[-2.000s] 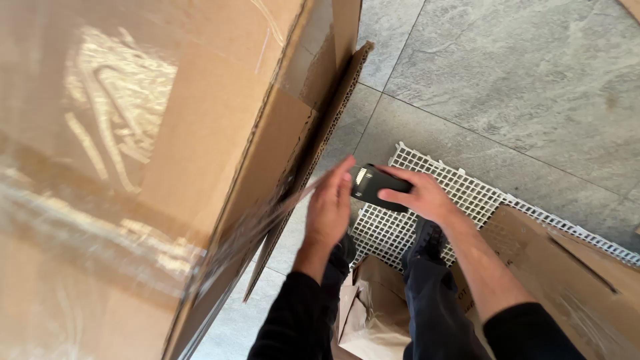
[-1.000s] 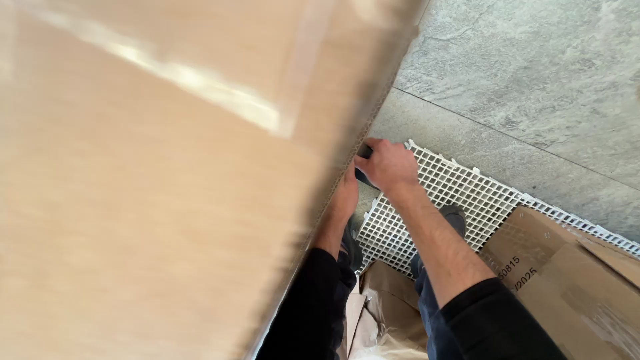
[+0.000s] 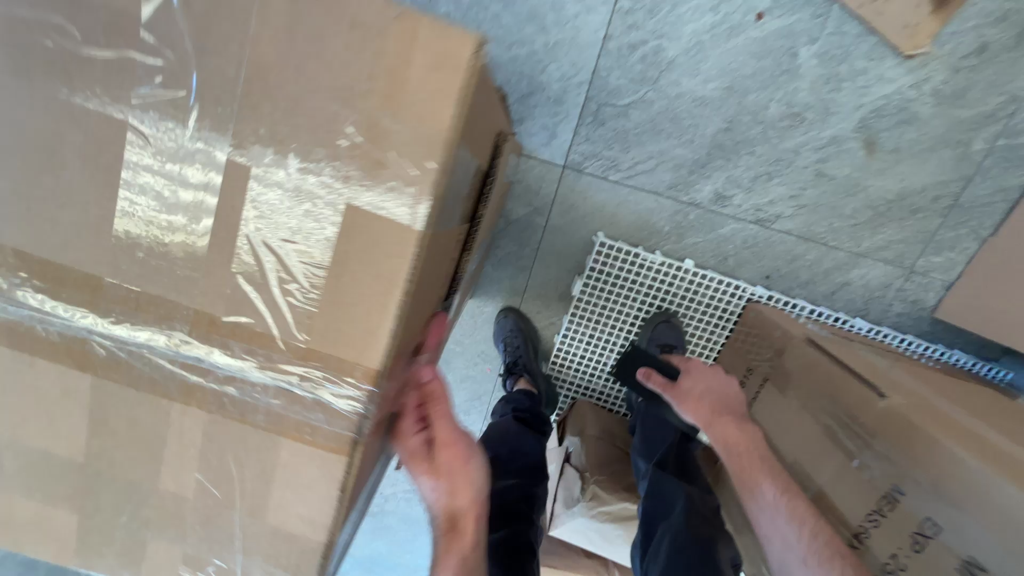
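A large cardboard box [image 3: 384,280] with shiny clear tape across it fills the left of the head view. My left hand [image 3: 440,440] is at its right side face, fingers reaching against the side; it is blurred, and I cannot tell whether the fingertips grip an edge. On the right, my right hand [image 3: 696,392] holds a small dark flat object [image 3: 640,372], thumb on top, above my shoe and away from the box. What exactly the dark object is cannot be told.
White plastic grid matting [image 3: 632,288] lies on the grey tile floor [image 3: 768,136] under one shoe. A printed cardboard box [image 3: 848,432] stands at the lower right. An open carton with paper [image 3: 592,512] sits between my legs. Cardboard pieces [image 3: 908,20] lie at the right.
Two seconds ago both hands were together at the dark object. Now they are apart: the left is at the box's side, and the right holds the object over the matting. The view has shifted.
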